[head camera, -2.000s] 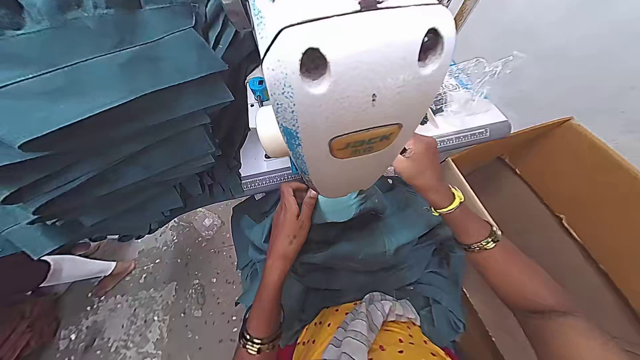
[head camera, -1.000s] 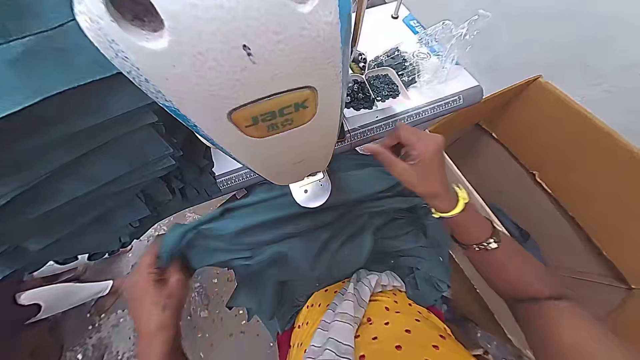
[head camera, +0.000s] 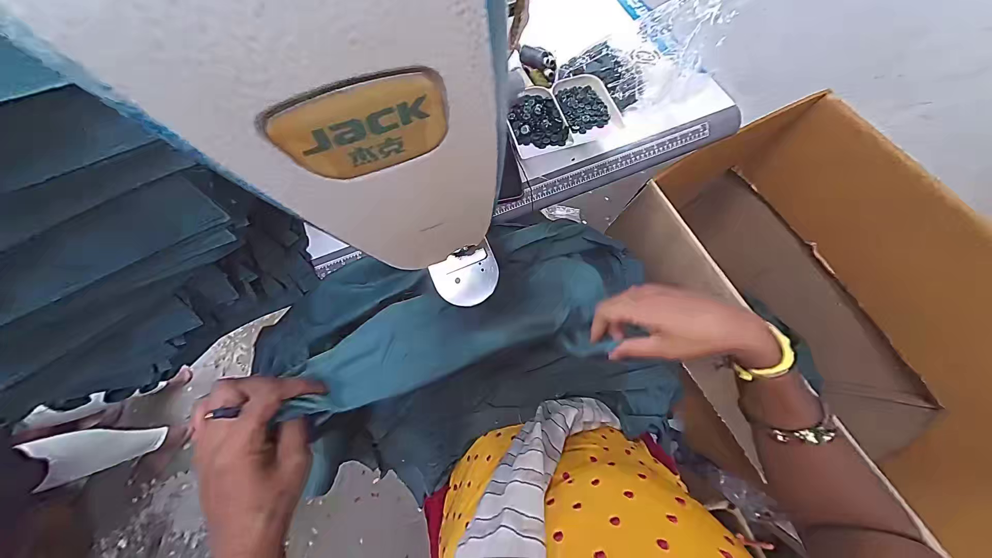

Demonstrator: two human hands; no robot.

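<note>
Dark teal fabric (head camera: 434, 341) lies across my lap, beneath the white Jack sewing machine head (head camera: 387, 186). My left hand (head camera: 252, 449) pinches the left end of the fabric between thumb and fingers; a small dark pen-like item (head camera: 223, 413) shows between its fingers. At the fabric's right part, my right hand (head camera: 666, 322) has its fingers bent and slightly blurred; whether they grip the cloth I cannot tell. A round metal plate (head camera: 465, 277) protrudes under the machine head, above the cloth.
Stacked teal fabric pieces (head camera: 101, 225) hang at the left. Two white trays (head camera: 612, 108) of dark buttons stand on the machine table (head camera: 682, 101) with its ruler edge, near clear plastic (head camera: 690, 27). An open cardboard box (head camera: 876, 194) is at the right. Another person's foot (head camera: 167, 387) appears low left.
The left hand has moved from the machine out to the left with the fabric's end. The right hand has come down from the table edge onto the cloth. The view has shifted considerably.
</note>
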